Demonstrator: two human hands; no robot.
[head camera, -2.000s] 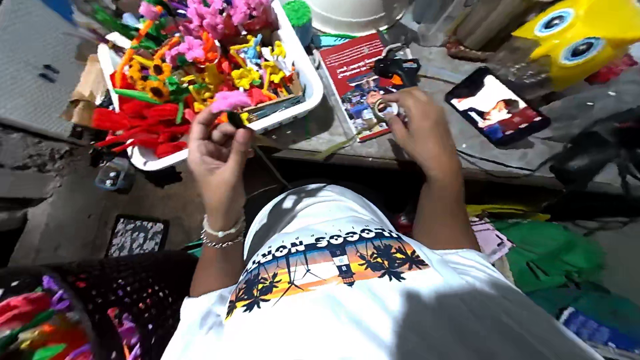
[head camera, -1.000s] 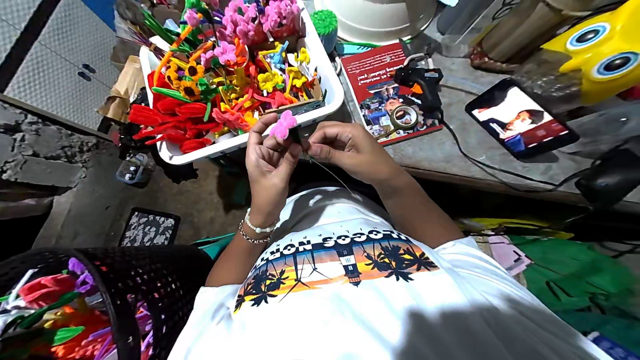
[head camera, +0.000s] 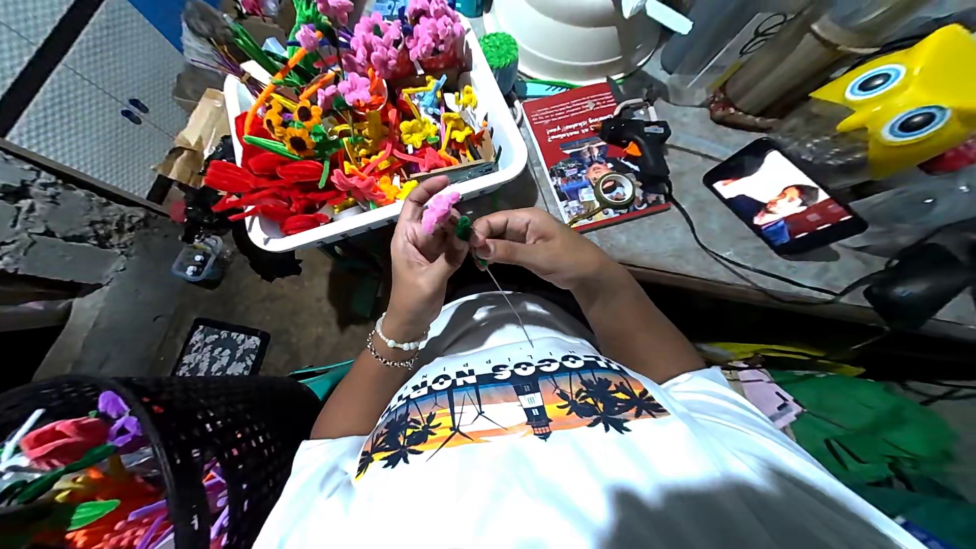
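A pink fuzzy flower (head camera: 440, 213) with a green base (head camera: 463, 228) is held by my left hand (head camera: 421, 248), which wears two bracelets. My right hand (head camera: 537, 245) pinches just below the green part, where a thin wire stem (head camera: 509, 304) runs down toward my shirt. The fingertips of both hands meet at the stem. Behind them stands a white plastic tray (head camera: 512, 145) full of pipe-cleaner flowers in red, yellow, orange and pink. A roll of tape (head camera: 614, 191) rests on a red printed sheet or booklet (head camera: 550, 126), beside a black hot glue gun (head camera: 640, 141).
A phone (head camera: 785, 195) lies on the concrete ledge (head camera: 690, 259), with a black cord crossing near it. A yellow toy with big eyes (head camera: 900, 99) is at the right. A white tub (head camera: 576, 38) stands at the back, and a black basket (head camera: 229, 450) of fuzzy flowers at lower left.
My right hand has left the tape roll on the booklet and come over to my left hand at the flower's stem. The view has shifted somewhat.
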